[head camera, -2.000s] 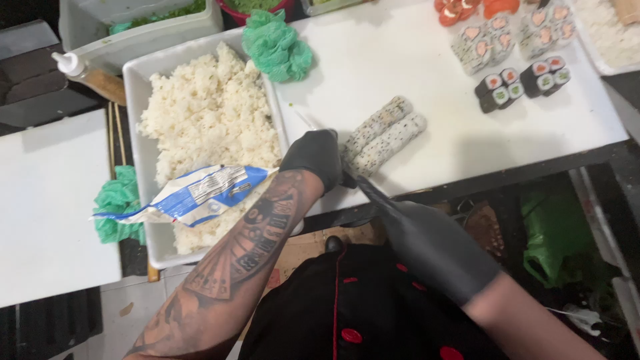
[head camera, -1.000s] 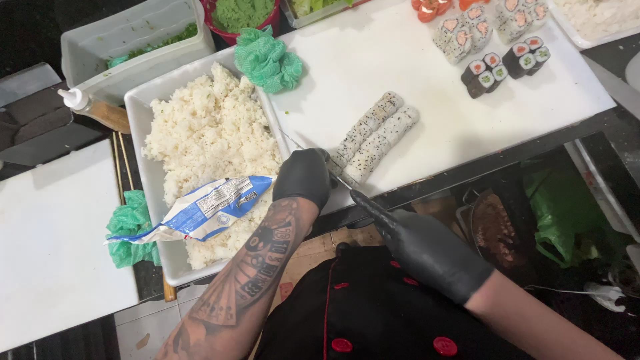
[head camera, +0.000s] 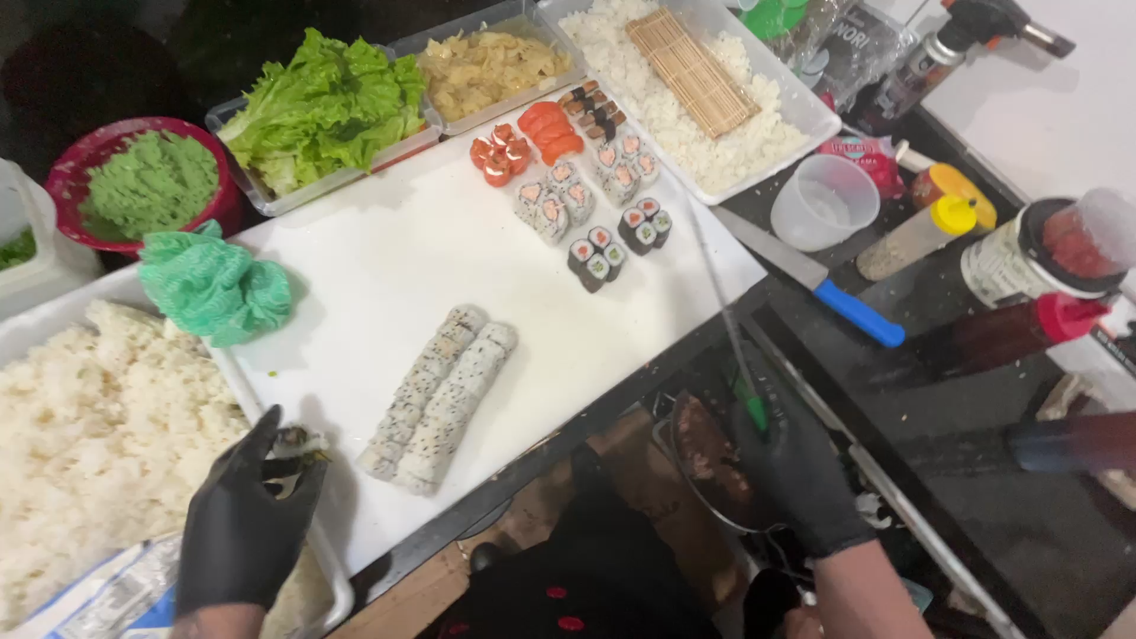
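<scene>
Two uramaki rolls with sesame seeds (head camera: 441, 399) lie side by side on the white cutting board (head camera: 355, 284); the left one shows cut lines. At the board's lower left corner my left hand (head camera: 253, 515), in a black glove, pinches a small sushi roll end piece (head camera: 297, 444) between thumb and fingers. My right hand (head camera: 790, 470), also gloved, holds a knife by its green handle (head camera: 753, 412). Its thin blade (head camera: 721, 302) points up and away, over the board's right edge. Cut sushi pieces (head camera: 597, 257) stand grouped at the board's upper right.
A tray of rice (head camera: 98, 417) is at left, a green mesh cloth (head camera: 217, 284) on its corner. Lettuce (head camera: 328, 115) and a red bowl of green paste (head camera: 146, 186) stand behind. A blue-handled knife (head camera: 856, 311), sauce bottles (head camera: 1003, 328) and a second rice tray (head camera: 808, 133) are at right.
My hands have moved apart. The knife, earlier at the near end of the rolls, is now off to their right. My left hand has come away from the rolls with a small piece. The view has shifted right.
</scene>
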